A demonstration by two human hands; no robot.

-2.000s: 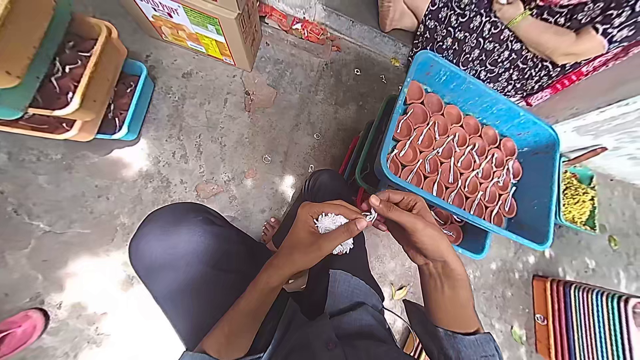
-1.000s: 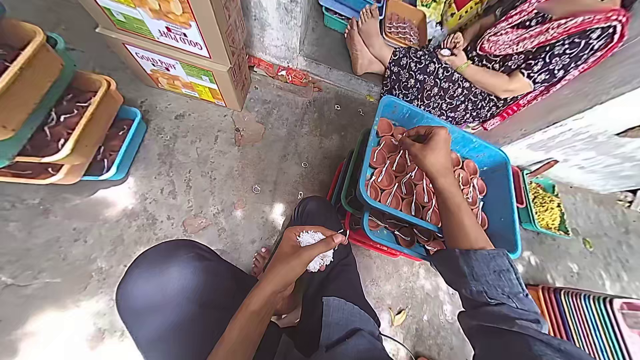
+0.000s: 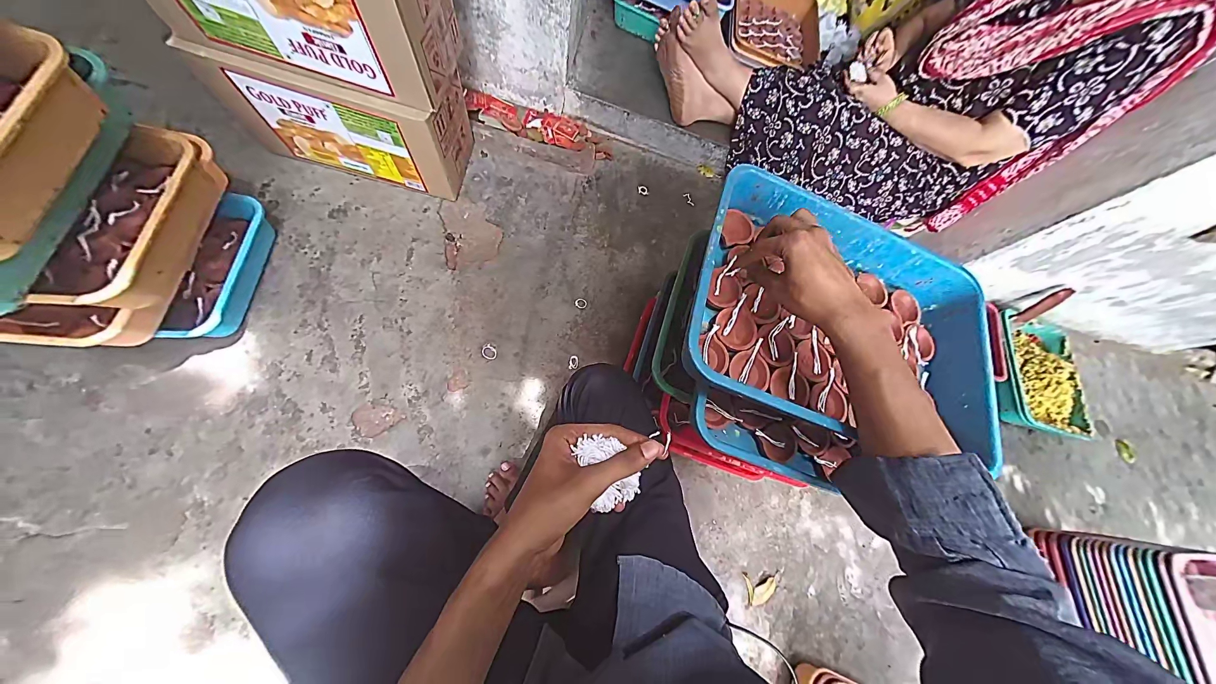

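My left hand (image 3: 579, 475), over my knee, holds a bundle of white cotton wicks (image 3: 608, 470) in its palm, with one wick end (image 3: 665, 442) pinched at thumb and fingertip. Over the far left part of a blue plastic tub (image 3: 964, 380), my right hand (image 3: 793, 261) reaches down among small clay diya lamps (image 3: 750, 369) with its fingers bent. A white wick shows by its fingertips; whether they grip it is hidden. White wicks lie across many of the lamps. Below sits another blue tub (image 3: 760, 461) with more lamps.
Stacked tubs (image 3: 204, 180) of lamps stand at left, near cardboard cartons (image 3: 380, 142). Another person (image 3: 855, 123) sits beyond the blue tub, a white thing in hand. At right are a green tub (image 3: 1083, 423) of yellow bits and a row of nested trays (image 3: 1121, 589).
Two seconds ago both my hands were together over my lap at the wicks. My right hand has since moved to the blue tub, and shifted slightly within it. My left hand has kept the bundle.
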